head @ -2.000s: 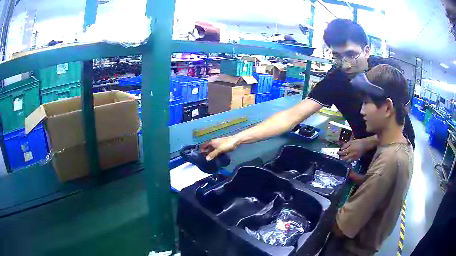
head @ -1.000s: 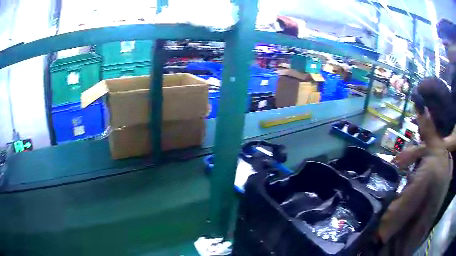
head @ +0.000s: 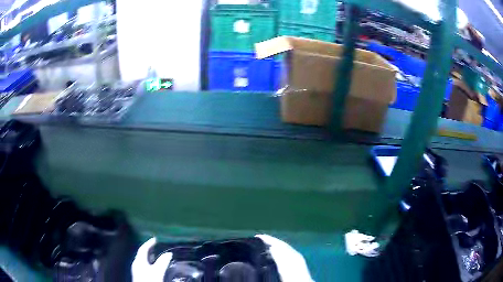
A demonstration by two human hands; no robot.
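A black insert tray (head: pixel 212 259) with moulded hollows is at the bottom centre, cut off by the picture's edge. My left hand (head: pixel 150 263), in a white glove, grips its left side. My right hand (head: pixel 287 260), also white-gloved, grips its right side. The tray's lower part is out of the picture, and the view is blurred.
More black insert trays (head: pixel 83 242) stand at left, and a black tray stack (head: pixel 424 237) at right. A crumpled white cloth (head: pixel 361 243) lies by the green post (head: pixel 422 110). Beyond are the green belt (head: pixel 220 182), a blue work tray (head: pixel 386 160), a carton (head: pixel 314 82) and a clear tray (head: pixel 102 102).
The view has swung left, so the carton and post stand farther right. Both my gloved hands and the tray between them have come into view. The neighbouring people are out of the picture.
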